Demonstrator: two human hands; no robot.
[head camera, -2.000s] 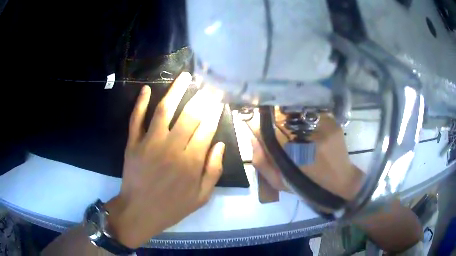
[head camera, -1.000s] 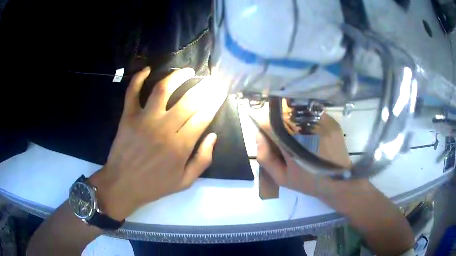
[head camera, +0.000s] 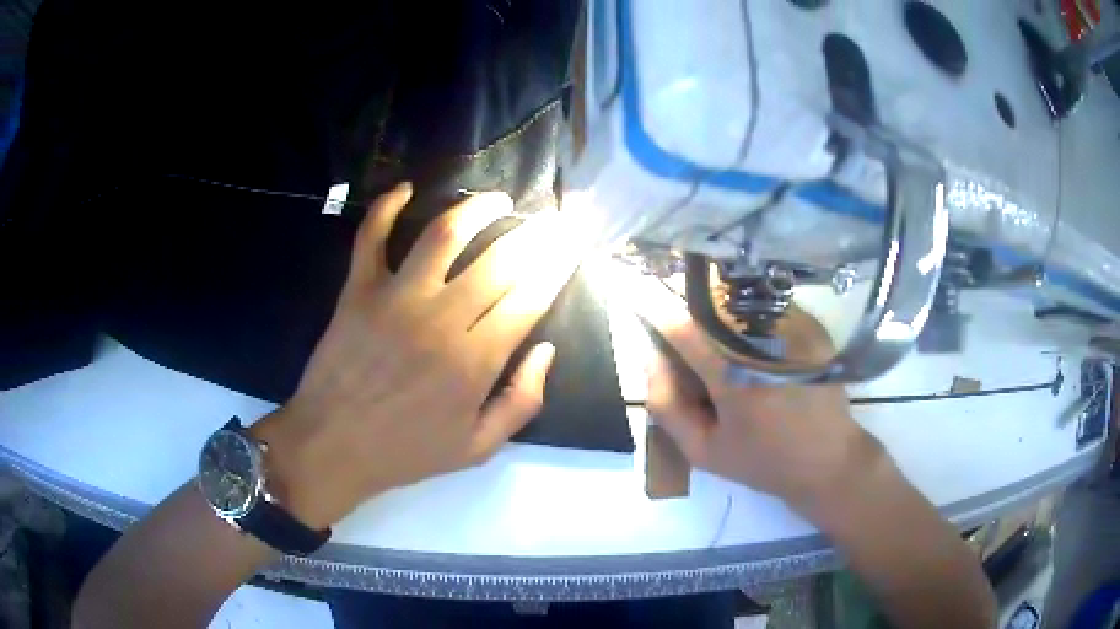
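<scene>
The dark garment (head camera: 184, 283) covers the left of the table and reaches under the lamp glow; it bears a small white tag (head camera: 335, 199). My left hand (head camera: 418, 338) lies flat on it, fingers spread, fingertips near the glow, with a watch on the wrist. My right hand (head camera: 749, 406) is right of the garment's edge, partly behind the curved metal guard (head camera: 915, 264); its fingers point to the needle area and what they touch is hidden. The white sewing machine head (head camera: 786, 111) with a blue stripe stands above. Glare hides the needle and presser foot.
A small brown block-like piece (head camera: 666, 464) lies on the white table (head camera: 590, 506) below my right hand. A measuring scale (head camera: 491, 578) runs along the table's front edge. The tension dials (head camera: 758, 301) hang under the head. A thin dark line crosses the table at right.
The view has shifted, so the machine head shows more fully and sits further right. My left hand stays flat on the garment. My right hand stays beside the needle area.
</scene>
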